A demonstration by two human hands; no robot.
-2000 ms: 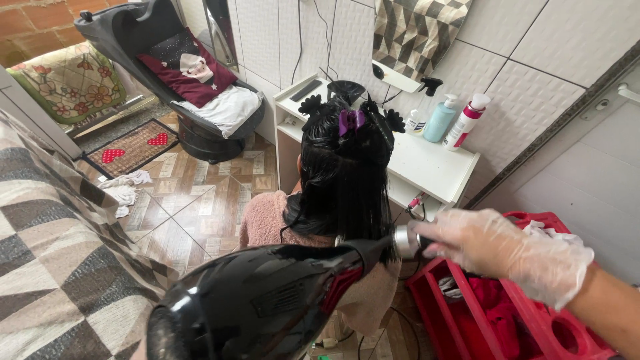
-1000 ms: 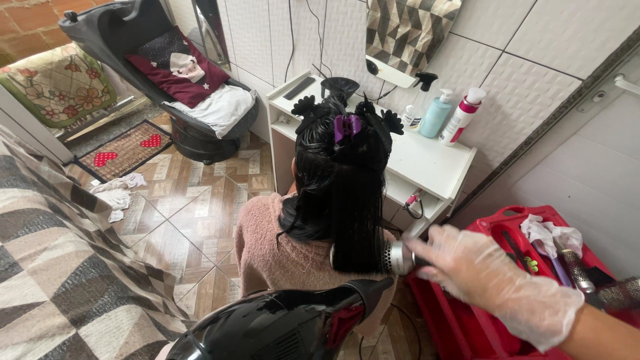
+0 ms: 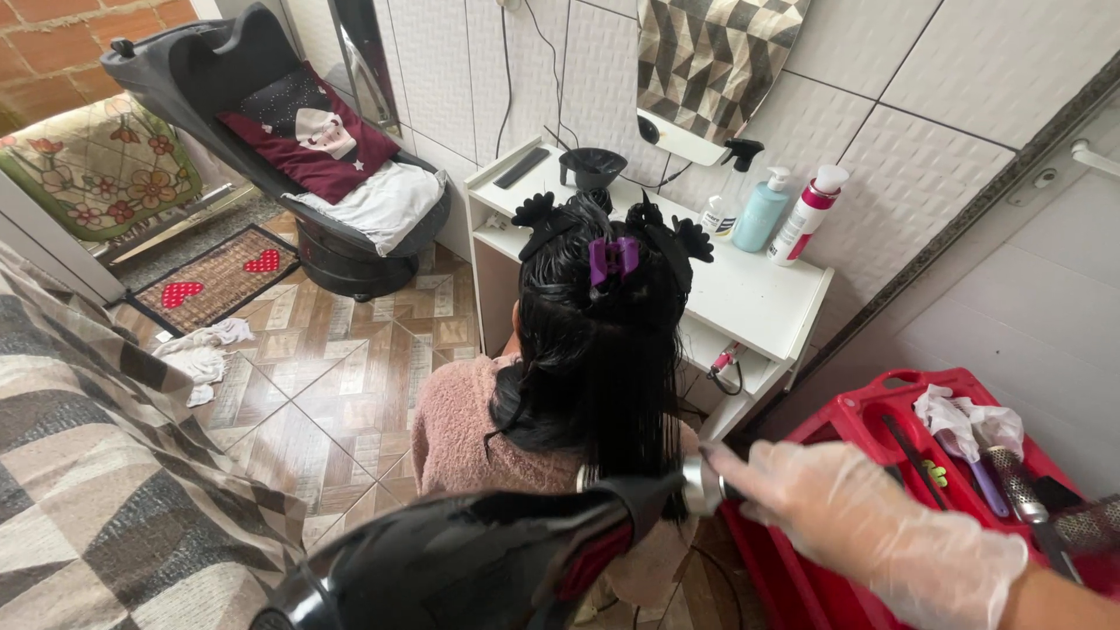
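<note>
My right hand (image 3: 840, 507), in a clear plastic glove, grips a round hairbrush (image 3: 702, 483) by its handle. The brush lies at the lower ends of the long black hair (image 3: 626, 394) of a seated person with a pink towel (image 3: 455, 429) over the shoulders. A black hair dryer (image 3: 455, 560) spans the bottom of the view, its nozzle close against the hair and brush. My left hand is out of the frame. A purple claw clip (image 3: 612, 260) and black hair clips (image 3: 535, 210) hold the upper hair.
Ahead is a white shelf unit (image 3: 744, 302) with a black tint bowl (image 3: 592, 166), a spray bottle (image 3: 724, 197), a blue pump bottle (image 3: 761, 214) and a white-pink bottle (image 3: 807, 219). A red trolley (image 3: 910, 385) with brushes stands right. A black salon chair (image 3: 350, 262) is at upper left.
Two seconds ago the brush was higher beside the hair; one second ago it was under the ends. The dryer's nozzle dropped below the hair ends, then rose back toward them.
</note>
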